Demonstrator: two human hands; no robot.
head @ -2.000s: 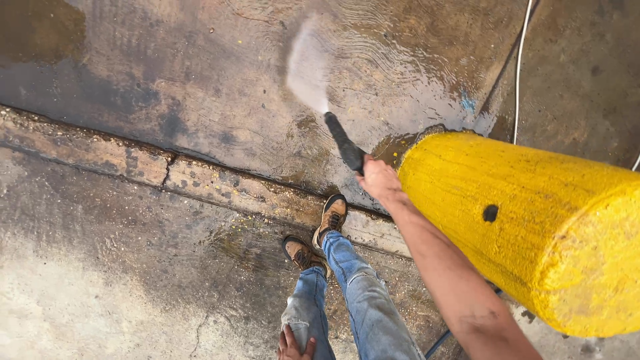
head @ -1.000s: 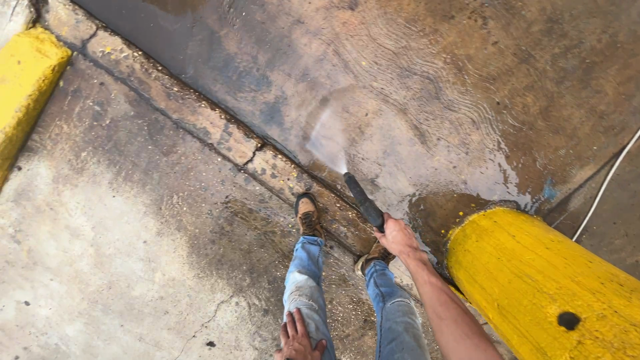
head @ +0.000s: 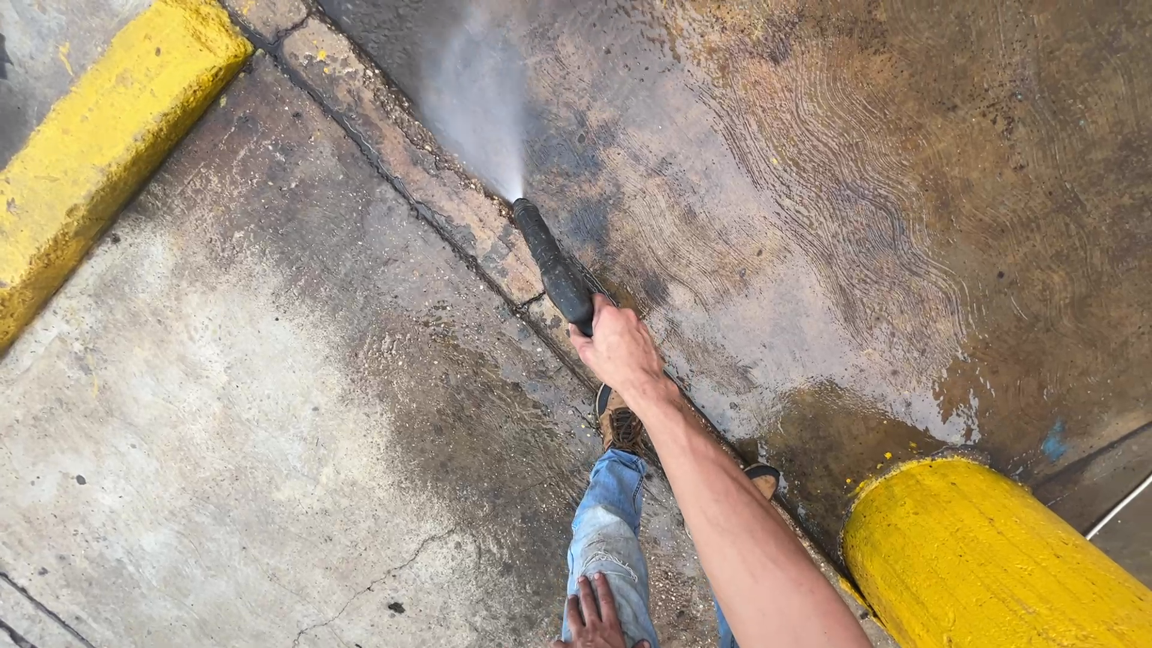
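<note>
My right hand point(head: 619, 349) is closed around the rear of a black pressure washer spray gun point(head: 555, 270), near the middle of the view. From its nozzle a white fan of water point(head: 481, 108) sprays up and slightly left over the wet concrete floor point(head: 765, 198) and the edge of a cracked concrete strip point(head: 423, 171). The trigger is hidden. My left hand point(head: 596, 616) rests on the leg of my faded blue jeans point(head: 612, 540) at the bottom edge, fingers a little apart, holding nothing.
A yellow-painted round post point(head: 981, 558) stands at the lower right, close to my boot point(head: 763, 479). At the upper left lies a yellow concrete block point(head: 108, 153). A white hose or cable point(head: 1120, 506) crosses the right edge. Water lies in ripples on the floor.
The view has shifted left, bringing the yellow block in. The spray, earlier over the open floor, now reaches the strip's edge. My feet have stepped along the strip. My left hand stays on my leg.
</note>
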